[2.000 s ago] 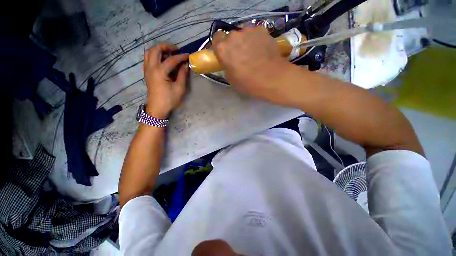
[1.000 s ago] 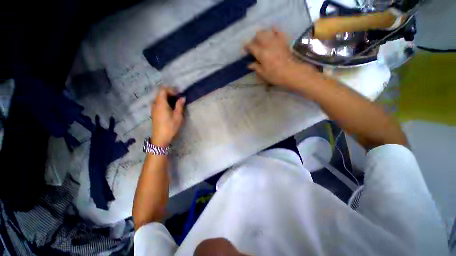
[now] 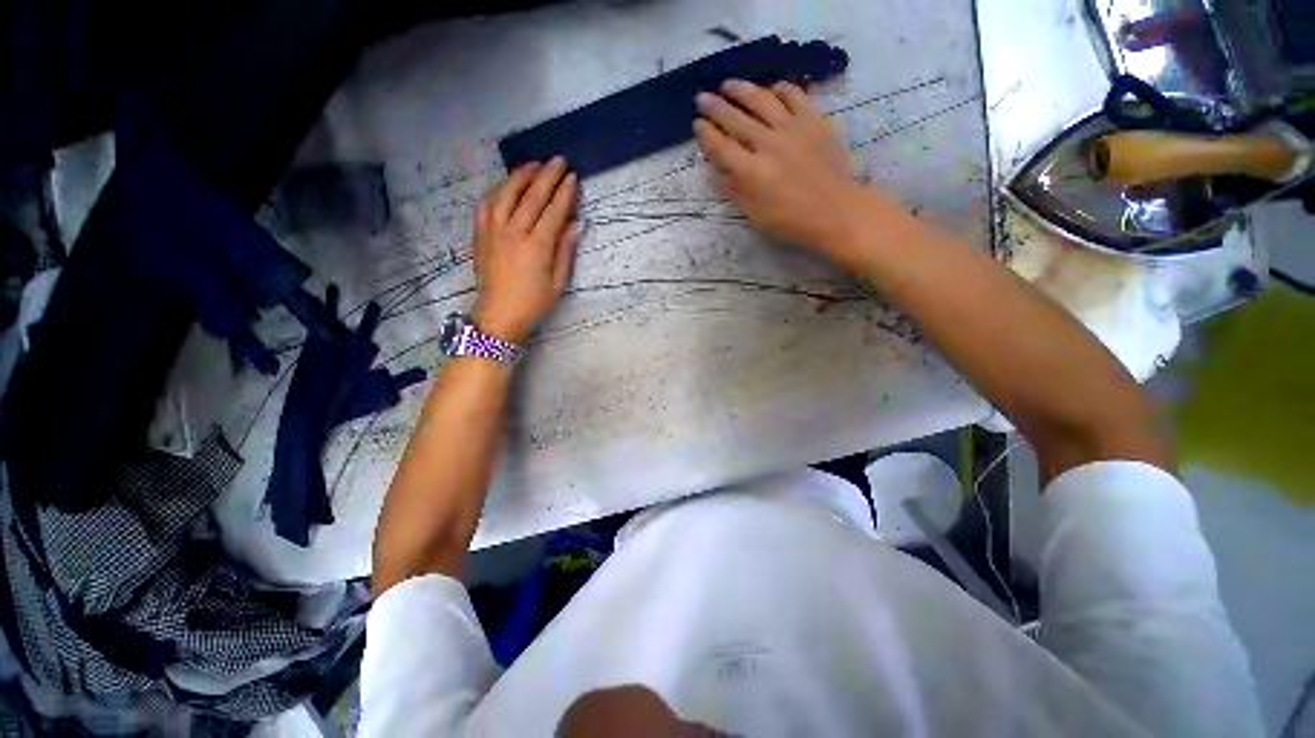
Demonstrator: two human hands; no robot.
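A navy band piece (image 3: 649, 108) lies flat and slanted on the upper part of the table, its right end stepped and uneven, as if strips are layered. My left hand (image 3: 525, 238) rests with its fingertips on the near edge of its left end. My right hand (image 3: 779, 156) rests with its fingertips on the near edge further right. Neither hand visibly grips it; the undersides of the fingers are hidden. The steam iron (image 3: 1139, 180) with its tan handle stands on the white rest (image 3: 1074, 296) at the right, touched by no hand.
Small branched navy pieces (image 3: 310, 440) lie at the table's left, beside more navy cloth (image 3: 217, 252). A grey fabric scrap (image 3: 339, 198) lies at upper left. A checked heap (image 3: 123, 577) is at lower left. Another chrome shape (image 3: 1175, 43) stands beyond the iron. The whitish table (image 3: 649, 389) has curved dark lines.
The iron was in my right hand, then let go onto the rest. The nearer strip my hands held apart is now gone from its separate place; both hands have moved to the farther navy band.
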